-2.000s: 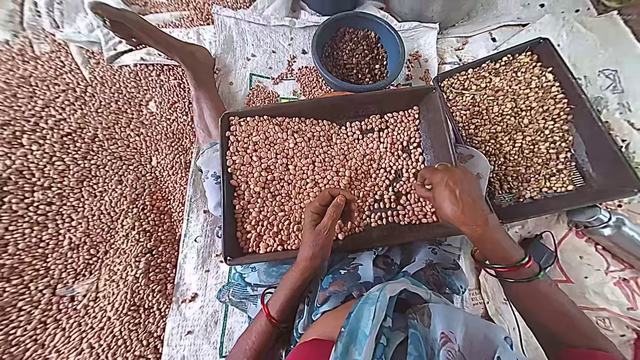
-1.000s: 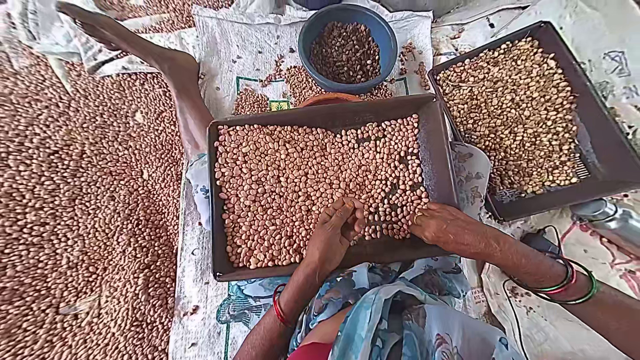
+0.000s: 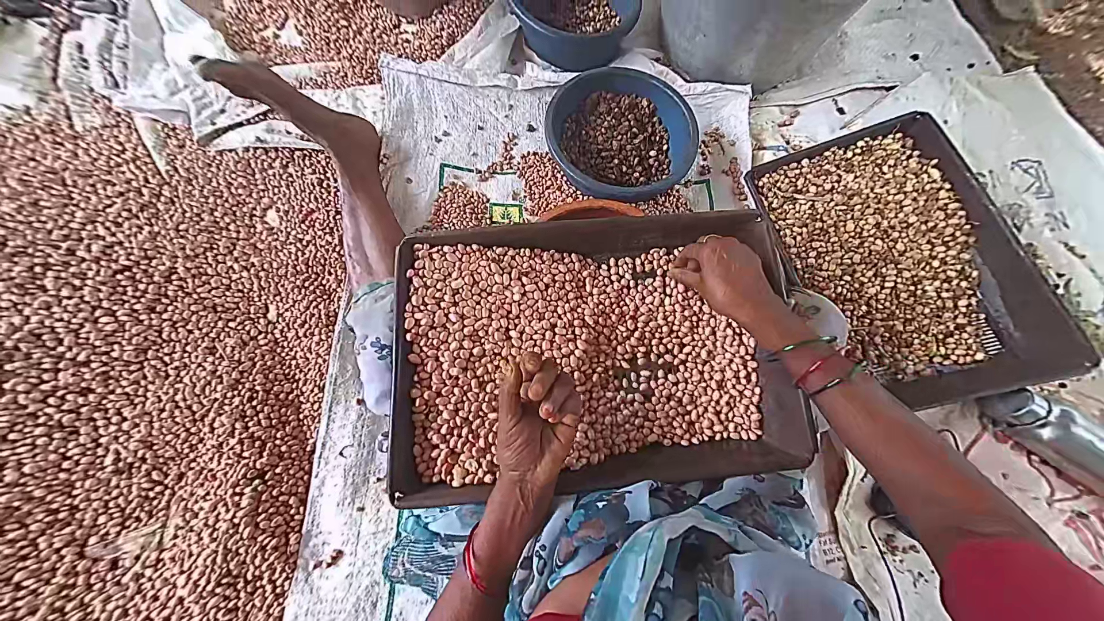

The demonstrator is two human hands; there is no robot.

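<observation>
A dark rectangular tray lies across my lap, spread with pinkish shelled nuts or seeds. My left hand is over the tray's lower middle, palm up with the fingers curled in; whether it holds something between them cannot be told. At the upper right of the tray, my right hand reaches down to the nuts with thumb and fingertips close together; what lies between the fingertips is hidden. Dark gaps show among the nuts near the tray's centre right.
A second dark tray with yellow-brown pieces stands at the right. Beyond my tray are a blue bowl of dark pieces, another blue bowl and an orange rim. A large nut heap covers the left; a metal bottle lies lower right.
My right hand has moved from the tray's lower right area to its upper right. My left hand has turned palm up, its fingers curled. The view takes in more of the far side.
</observation>
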